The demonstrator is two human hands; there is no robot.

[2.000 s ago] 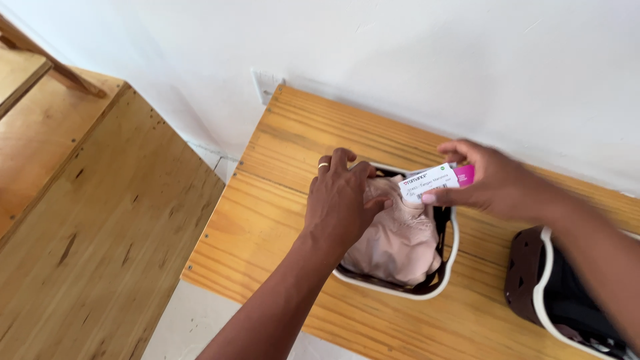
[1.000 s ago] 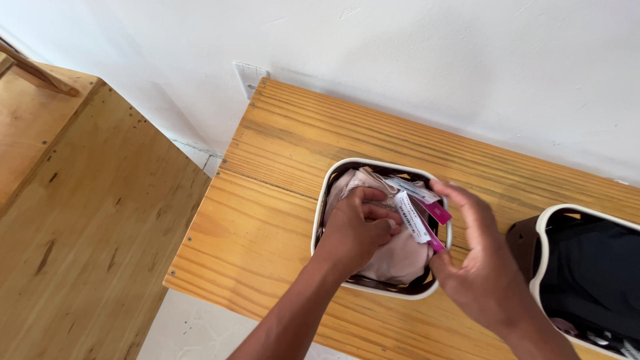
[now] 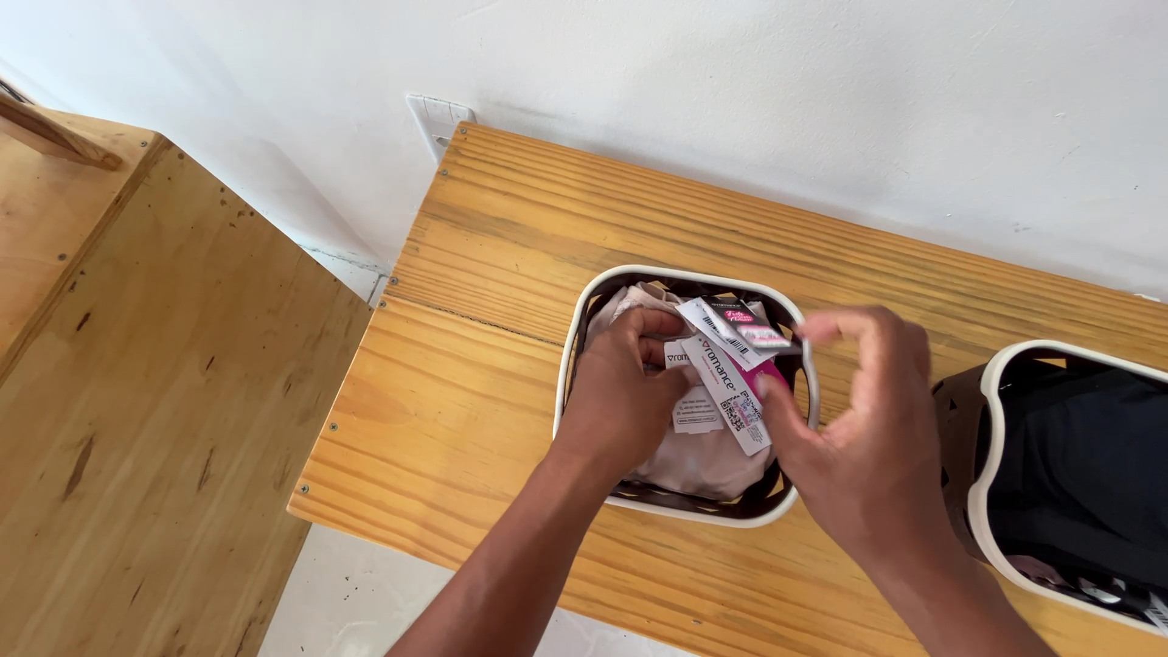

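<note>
A dark brown plastic basket with a cream rim (image 3: 684, 274) stands on a wooden bench and holds folded beige-pink garments (image 3: 698, 465). Several white, black and magenta paper tags (image 3: 725, 383) with print lie over the cloth. My left hand (image 3: 630, 383) reaches in from the left, its fingers curled at the cloth beside the tags; whether they pinch something is hidden. At the basket's right side is my right hand (image 3: 858, 401), thumb and forefinger apart, the thumb by the edge of a magenta tag.
To the right, a second brown basket (image 3: 987, 493) with a cream rim holds black garments (image 3: 1086, 456). The wooden bench (image 3: 429, 401) runs along a white wall with a wall socket plate (image 3: 443, 123). A plywood piece of furniture (image 3: 164, 383) stands at the left.
Two seconds ago my right hand held a white and magenta tag above the cloth. Now several tags lie fanned over the garments, and that hand has its finger and thumb apart.
</note>
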